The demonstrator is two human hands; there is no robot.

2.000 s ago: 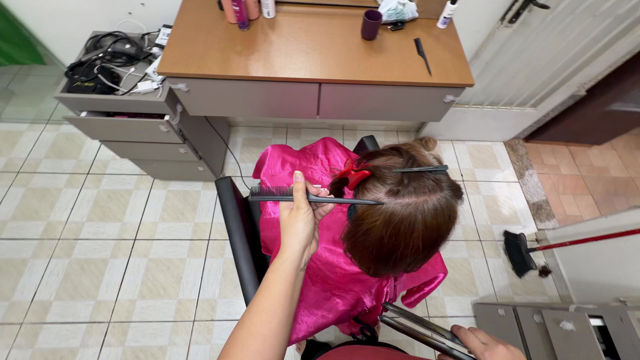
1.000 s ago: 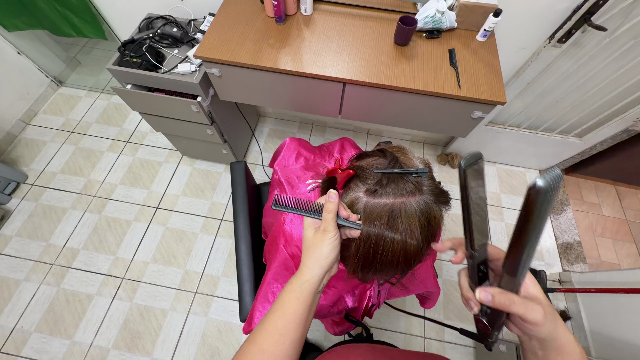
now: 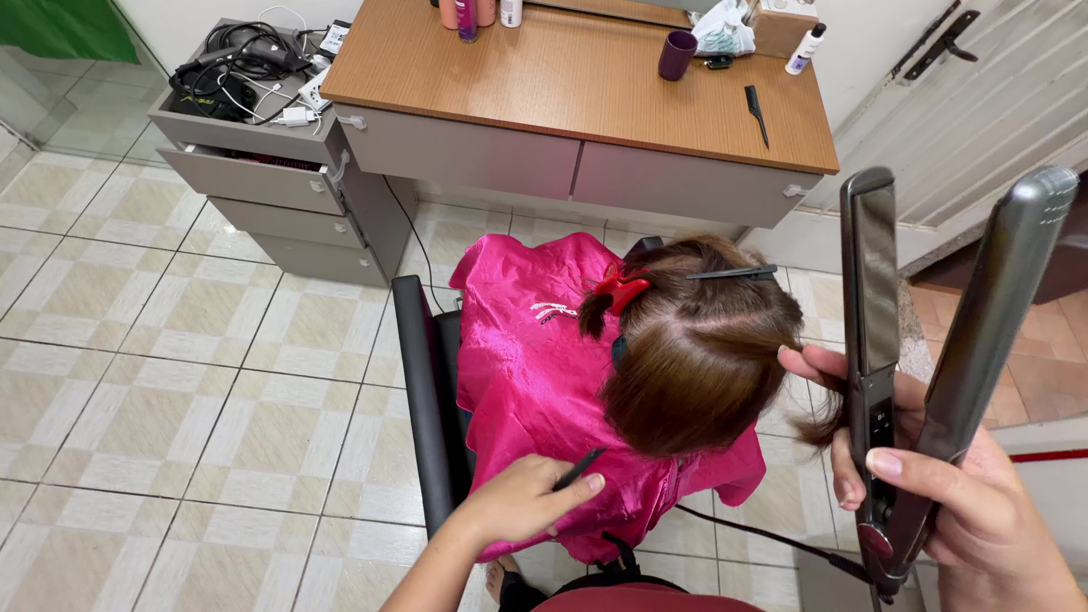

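A seated person in a pink satin cape has brown hair parted in sections. A red claw clip and a dark sectioning clip hold parts of it. My right hand grips a hair straightener, its two plates spread apart, and my fingertips pinch a lock at the right side of the head. Below the head, my left hand is closed around a dark comb; only one end of it shows.
A wooden-topped counter with a purple cup, bottles and a tail comb stands ahead. A drawer unit bearing cables and a hair dryer is at left. The chair's black armrest flanks the cape. The straightener's cord runs below.
My left hand has moved down from beside the hair with the comb. My right hand, still gripping the straightener, now has a lock between its fingertips.
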